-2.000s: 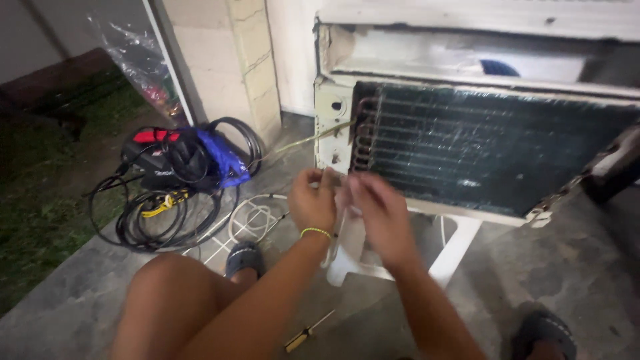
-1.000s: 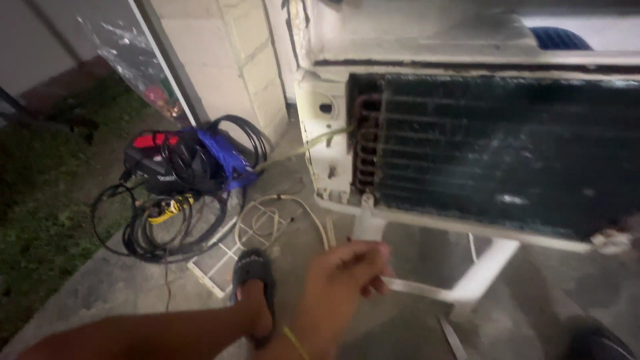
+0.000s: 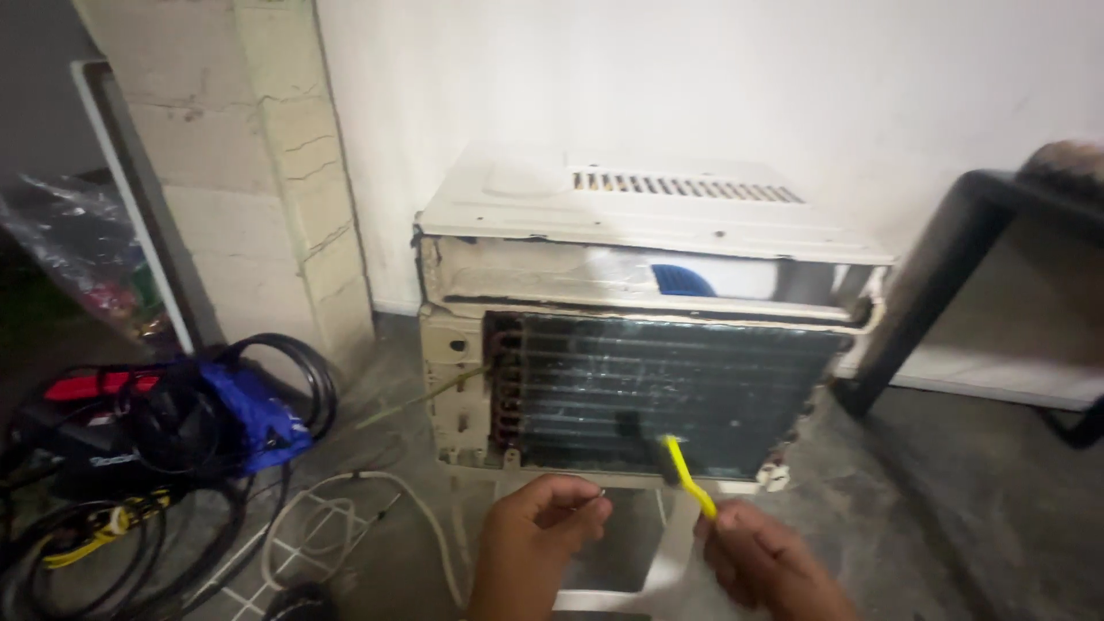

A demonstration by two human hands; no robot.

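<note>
My right hand (image 3: 763, 552) holds a yellow-handled brush (image 3: 690, 483) by its handle; its dark head is blurred in front of the lower edge of the finned coil (image 3: 647, 388). The coil belongs to a window air conditioner (image 3: 655, 207) with its front off. My left hand (image 3: 548, 526), below the coil's lower left corner, has thumb and forefinger pinched on a tiny pale thing, too small to name. A blue fan wheel (image 3: 681, 280) shows through the upper opening.
On the left lie a black and red machine (image 3: 95, 431), a blue bag (image 3: 254, 418) and coiled black hoses (image 3: 319, 379). A white wire grille (image 3: 302, 535) and pale cord (image 3: 414, 509) are on the floor. A black frame (image 3: 914, 276) stands at the right.
The yellow-handled brush now shows in my right hand; neither earlier frame shows it there. My left hand is near the coil's lower edge. The view has shifted, showing more of the unit's top.
</note>
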